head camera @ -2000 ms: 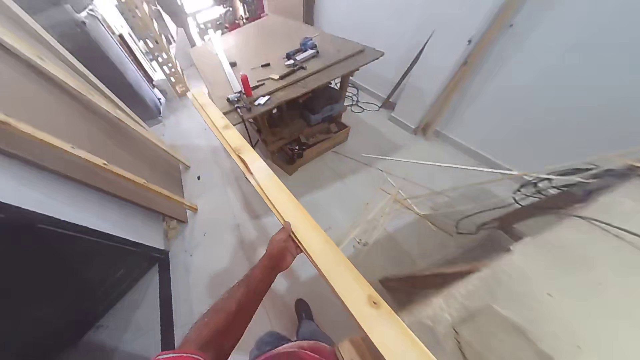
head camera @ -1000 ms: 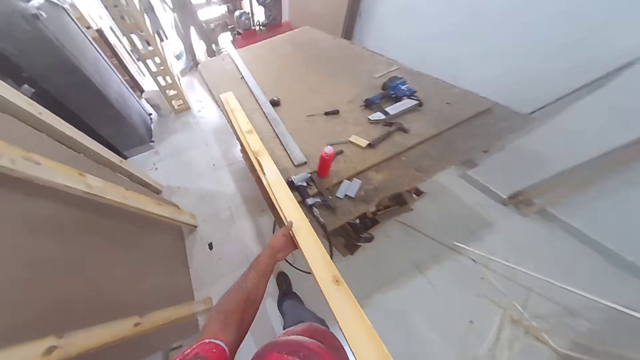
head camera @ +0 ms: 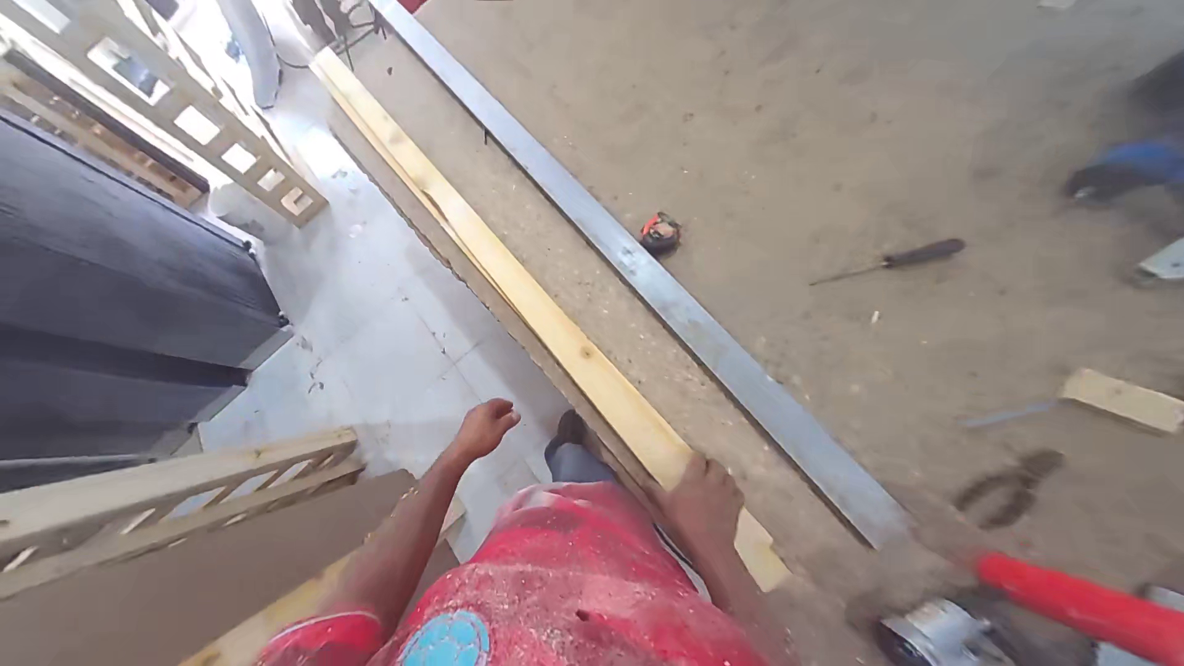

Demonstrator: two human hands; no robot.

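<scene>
A long pale wooden board (head camera: 585, 351) lies along the near left edge of the workbench top (head camera: 795, 120). My right hand (head camera: 703, 504) grips it close to its lower end. My left hand (head camera: 488, 427) is off the board, over the floor to its left, fingers loosely curled and holding nothing. Parallel to the board, on its right, runs a long metal straightedge bar (head camera: 647, 273). A tape measure (head camera: 660, 234) sits just beyond the bar, and a screwdriver (head camera: 888, 261) lies farther right.
At the lower right are a red bottle (head camera: 1073, 597), a blurred metal tool (head camera: 948, 634), pliers (head camera: 1010, 486) and a wood-handled tool (head camera: 1124, 400). A blue power tool (head camera: 1124, 171) is at the right edge. Slotted wooden frames (head camera: 199, 120) and a dark panel (head camera: 120, 305) stand left.
The board, earlier held in one hand and reaching out over the bench edge, now lies along the bench top. My left hand has come off it and my right hand is on it. The view is closer to the bench.
</scene>
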